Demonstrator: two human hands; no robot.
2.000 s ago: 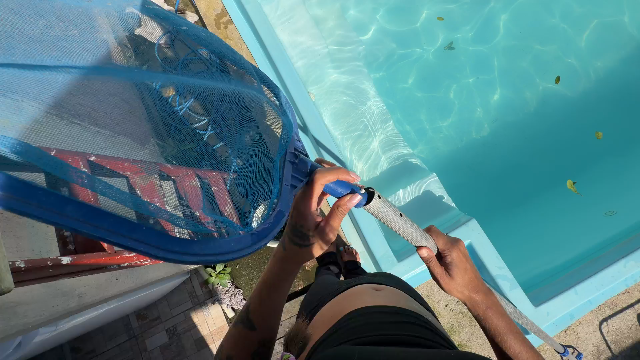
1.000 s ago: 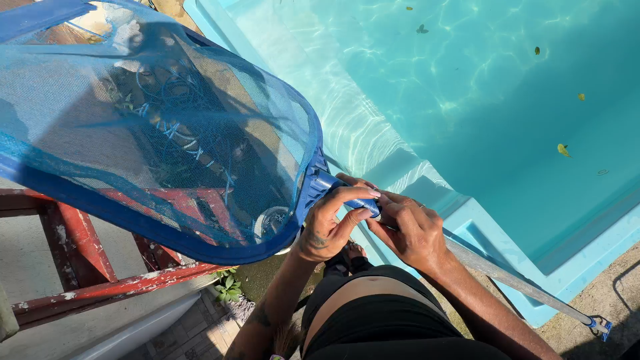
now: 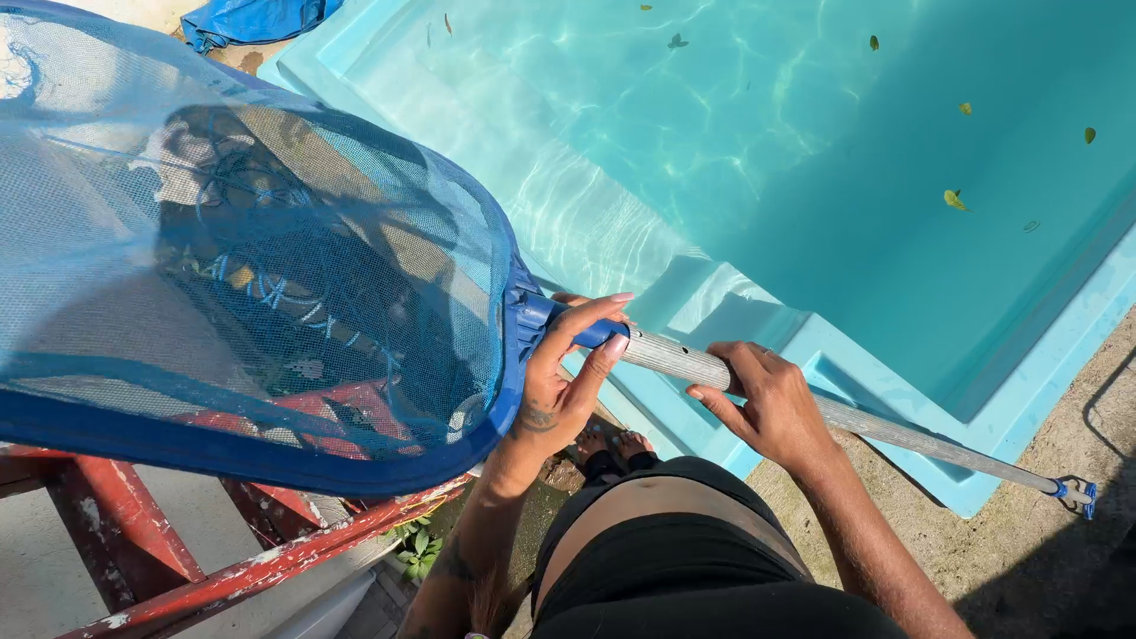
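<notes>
A blue pool skimmer net point(image 3: 355, 479) fills the left of the view, its mesh bag spread inside a blue plastic frame. My left hand point(image 3: 568, 382) grips the net's blue handle socket, thumb and fingers around it where it meets the pole's end. The grey ribbed metal pole point(image 3: 923, 437) has small holes near that end. My right hand point(image 3: 768, 399) is closed around the pole a little farther down. The pole runs to the lower right, over the pool's corner, and ends in a blue and metal fitting point(image 3: 1076, 497). Part of the socket is hidden by my fingers.
A light blue pool point(image 3: 1012, 435) holds water with several floating leaves point(image 3: 954, 200). A red ladder-like frame point(image 3: 222, 581) with chipped paint lies lower left, beside a green plant point(image 3: 417, 550). A blue tarp point(image 3: 257, 19) is at the top left. My bare feet point(image 3: 612, 442) stand beside the pool's edge.
My right hand has moved from beside my left hand at the socket down along the pole. The holes near the pole's end, hidden one second ago, show again.
</notes>
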